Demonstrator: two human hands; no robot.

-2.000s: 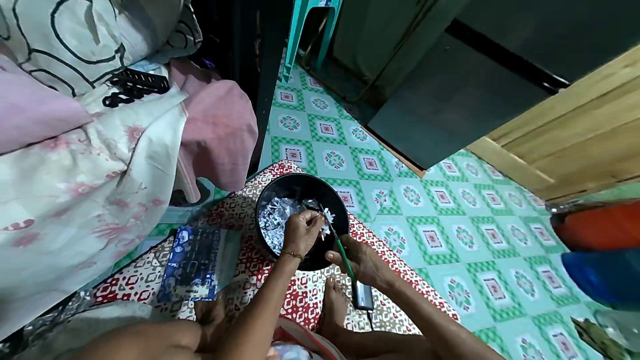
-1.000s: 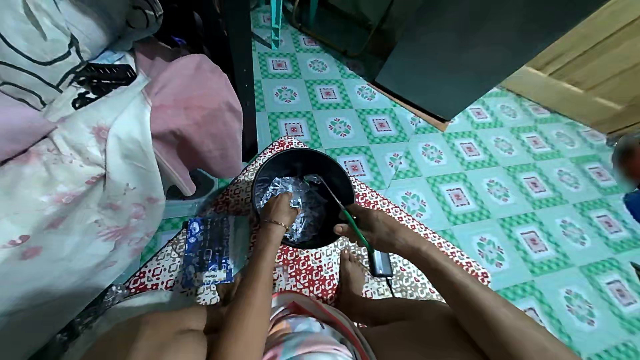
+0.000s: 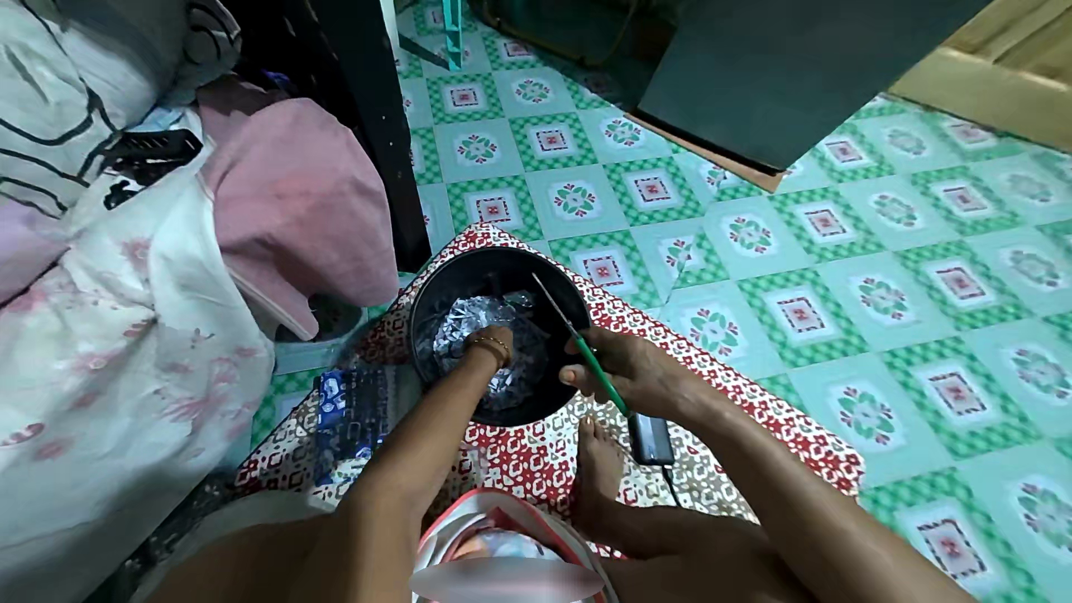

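Observation:
My left hand (image 3: 494, 339) reaches down into a round black bucket (image 3: 423, 368), among crumpled clear plastic wrappers (image 3: 473, 316); its fingers are hidden, so its grip does not show. At the bucket's right rim, my right hand (image 3: 615, 360) holds a thin pointed tool with a green handle (image 3: 596, 364), perhaps scissors or a slim blade. The tool's metal end slants up and left over the bucket's opening. The bucket stands on a red and white patterned cloth (image 3: 519, 456) between my legs.
A blue printed plastic pack (image 3: 347, 419) lies left of the bucket. A black device with a cable (image 3: 651, 440) rests by my foot. Bedding (image 3: 126, 335) hangs at the left, beside a dark post (image 3: 385, 142). A dark panel (image 3: 770, 75) stands beyond on the patterned floor (image 3: 796, 314).
My left hand was near the tool at the bucket's right side two seconds ago; now it is down among the wrappers. The right hand still holds the green-handled tool.

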